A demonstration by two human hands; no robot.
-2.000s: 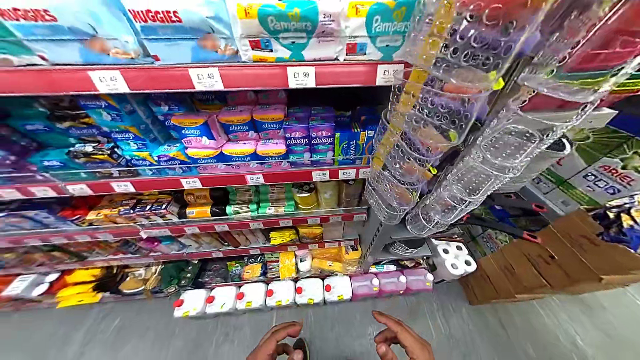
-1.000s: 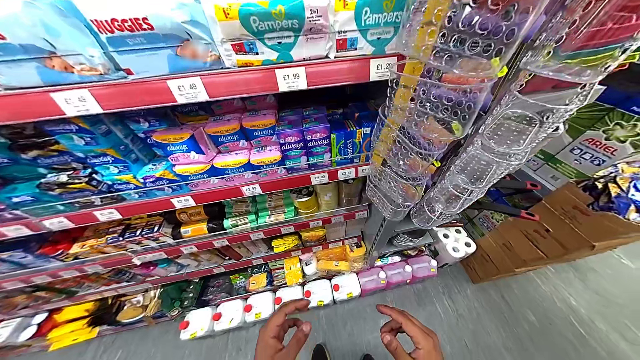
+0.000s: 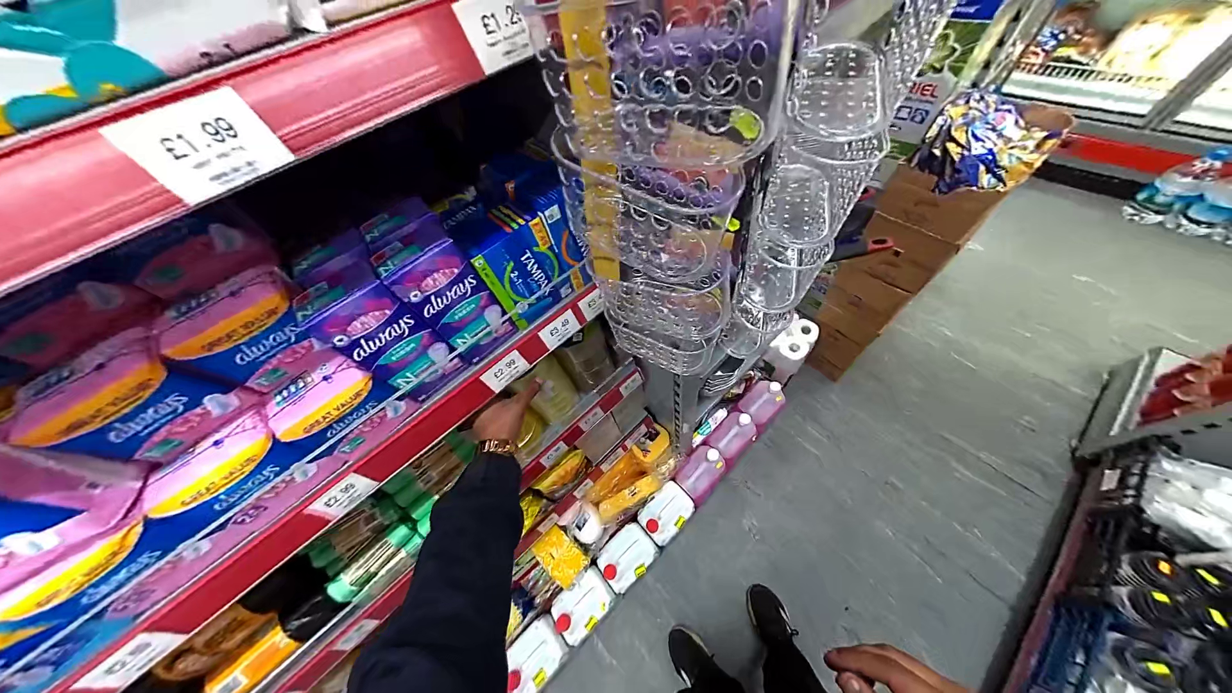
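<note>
My left hand (image 3: 504, 420), below a dark sleeve and a wristwatch, reaches under the red shelf edge to yellowish packages (image 3: 551, 387) on the shelf beneath. Its fingers are partly hidden, and whether they grip anything cannot be told. Just above are purple Always packs (image 3: 380, 337) and a blue and green Tampax box (image 3: 525, 260). Green-ended rolls (image 3: 385, 525) lie to the left of the hand. My right hand (image 3: 890, 668) is low over the floor at the bottom edge, partly cut off, with no object visible in it.
Clear plastic baskets (image 3: 674, 192) hang at the shelf's end. White bottles with red caps (image 3: 582, 606) and pink bottles (image 3: 701, 472) line the floor. Brown cardboard boxes (image 3: 885, 260) stand beyond. At right is another stocked shelf (image 3: 1107, 423); my shoes (image 3: 770, 616) are on the grey floor (image 3: 847, 500).
My left hand has moved from in front of me to the lower shelf on the left. My right hand now sits at the bottom edge of the view. The view has come closer to the shelves.
</note>
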